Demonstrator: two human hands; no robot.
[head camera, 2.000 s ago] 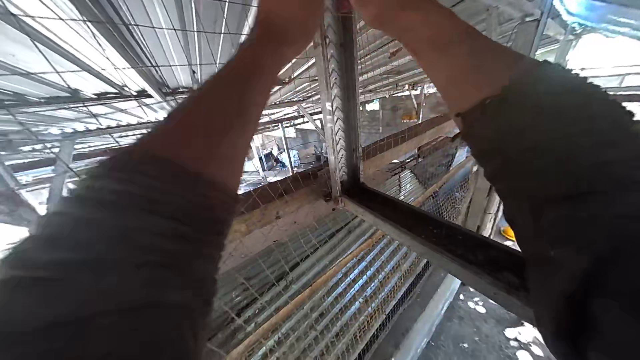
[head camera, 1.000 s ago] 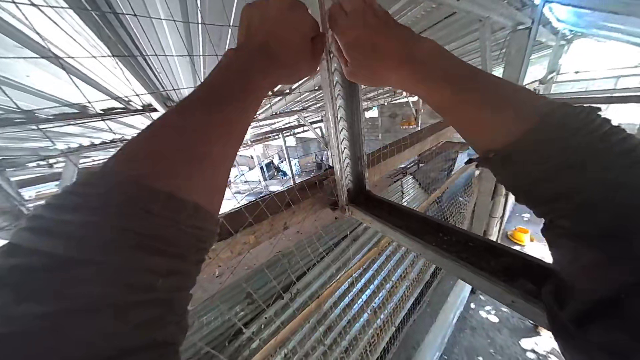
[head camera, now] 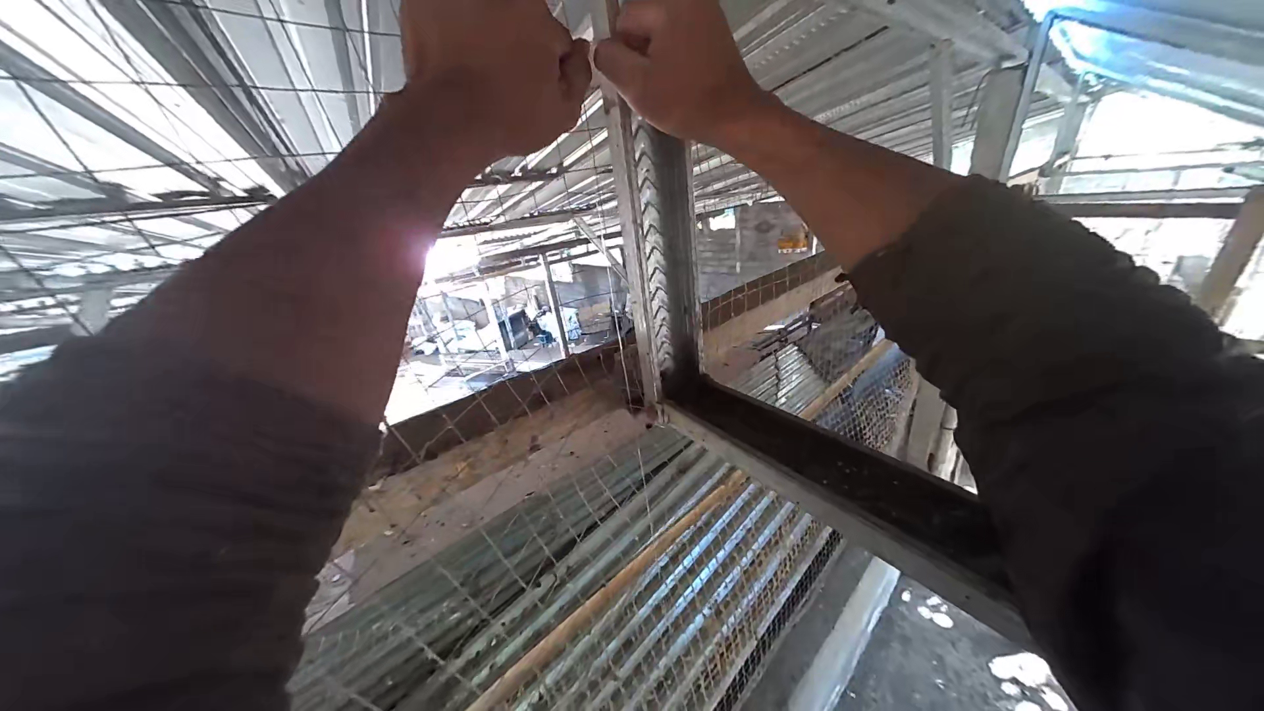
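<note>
My left hand (head camera: 499,74) and my right hand (head camera: 676,64) are raised at the top of the view, close together on either side of the edge of an upright metal post (head camera: 667,247). Fingers on both hands are curled in toward the post's edge. Whether something small is pinched between them cannot be seen. Wire mesh (head camera: 494,415) spans the area left of the post and behind my left arm. The post stands on a metal channel rail (head camera: 820,464) that slopes down to the right, under my right forearm.
Below lie long slats and a wooden pole (head camera: 602,592) behind the mesh. A wooden board (head camera: 474,474) crosses behind the post's foot. Corrugated roofing (head camera: 820,59) is overhead. White debris (head camera: 1022,671) lies on the floor at lower right.
Both hands show lower in the view than two seconds ago, when the top edge cut them off. They remain together at the post. A yellow object at the right has gone out of sight.
</note>
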